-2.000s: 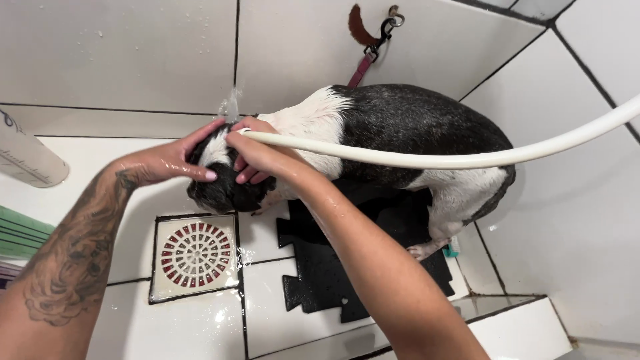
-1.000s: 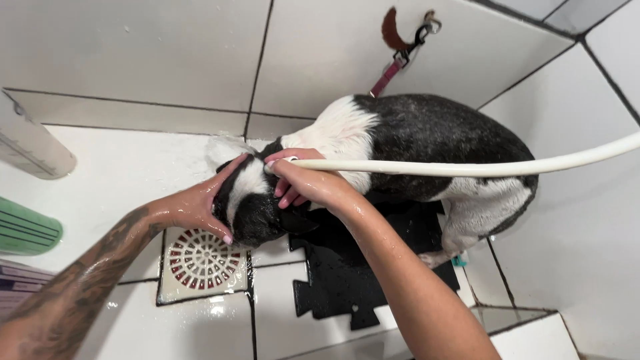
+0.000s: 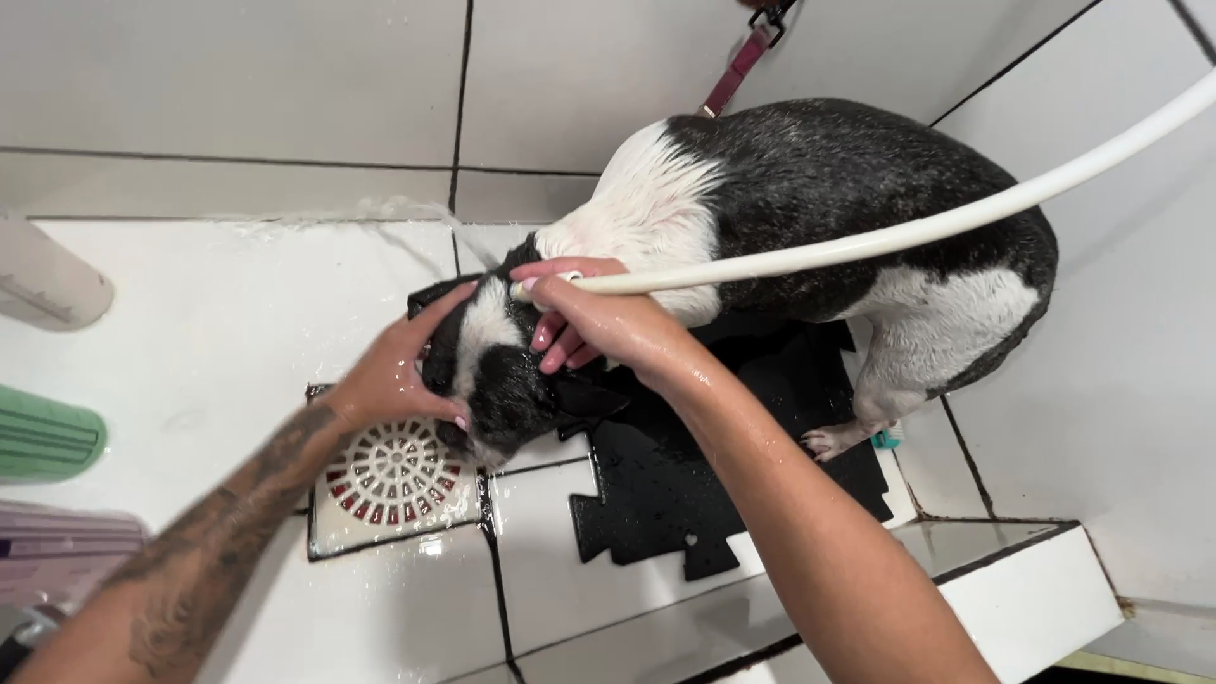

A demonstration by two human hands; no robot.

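A wet black and white dog [image 3: 817, 209] stands in a tiled wash area, its head bent low at the left. My left hand [image 3: 408, 370] cups the far side of its head, thumb along the muzzle and fingers near the ear. My right hand [image 3: 598, 313] grips the end of a white hose [image 3: 807, 255] against the top of the head. Water sprays from there toward the back wall. The hose runs over the dog's back to the upper right. A dark red strap [image 3: 736, 71] with a metal clip rises from behind its neck.
Beneath the dog lies a black interlocking mat [image 3: 665, 484]. A round drain grate [image 3: 394, 470] is set in the floor below its muzzle. Along the left edge are a clear measuring bottle [image 3: 47, 275], a green container [image 3: 47, 435] and a purple container [image 3: 66, 546]. A tiled ledge [image 3: 1026, 598] crosses the lower right.
My left hand has shifted from the top of the dog's head down its side to the muzzle. The water now sprays farther left along the wall. The view has moved closer.
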